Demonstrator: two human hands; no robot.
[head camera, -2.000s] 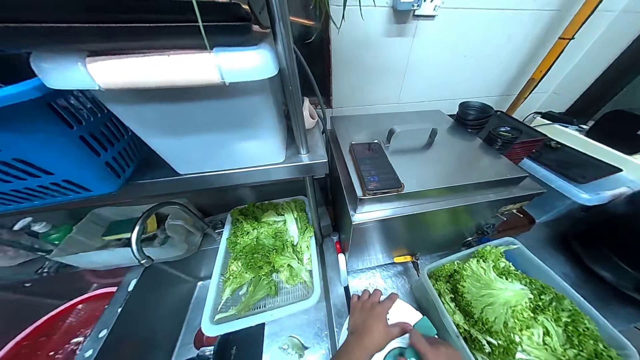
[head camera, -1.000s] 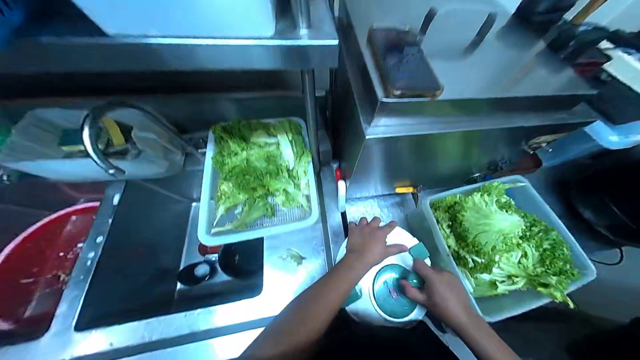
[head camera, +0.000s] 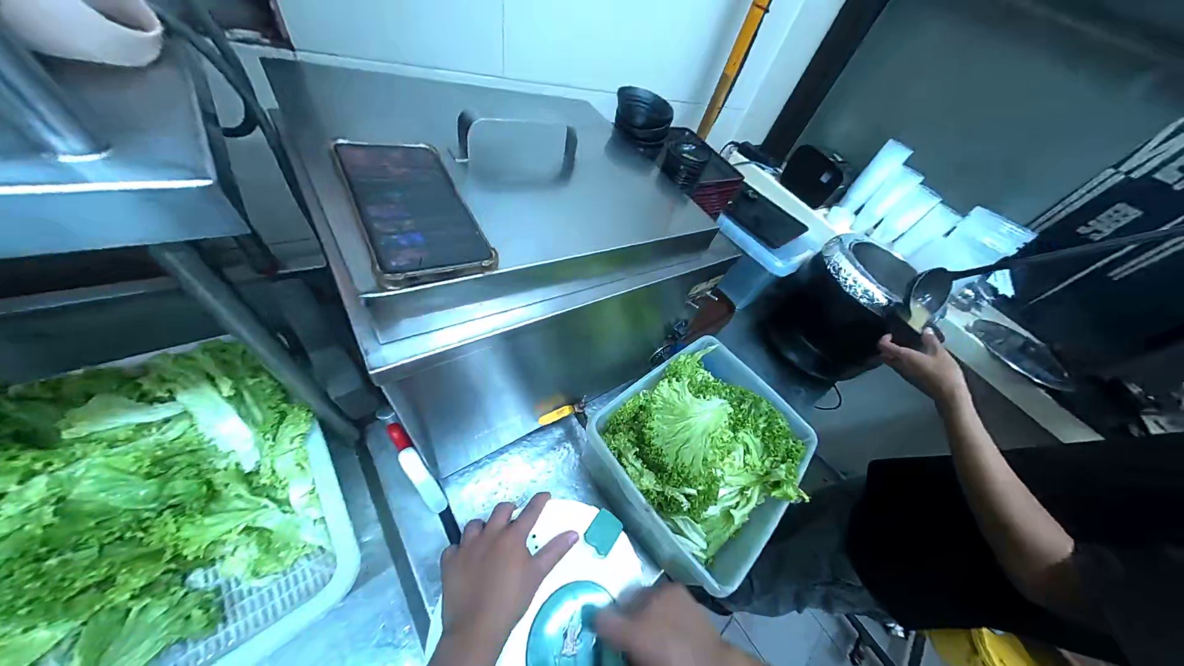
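A round white lid (head camera: 557, 546) with green tabs and a teal centre piece (head camera: 566, 629) lies at the bottom middle of the head view. My left hand (head camera: 495, 564) rests flat on the lid's left side, fingers spread. My right hand (head camera: 661, 624), blurred, is at the right edge of the teal piece, where it seems to grip a knob or handle. A grey-white plastic tub (head camera: 601, 435) heaped with curly lettuce (head camera: 698, 439) stands just right of the lid. A knife with a red and white handle (head camera: 416, 467) lies to the left.
Lettuce fills a basket tray (head camera: 342, 527) at left. Behind stands a steel cabinet (head camera: 592, 222) with a phone (head camera: 412, 213) on top. A yellow-handled tool (head camera: 557, 414) lies at its foot. At right, a co-worker's hand (head camera: 925, 365) is beside a ladle (head camera: 930, 287) over a black pot (head camera: 823, 310).
The view has swung right, bringing the co-worker and pot into sight. My right hand has moved around the teal centre piece; my left hand remains on the lid.
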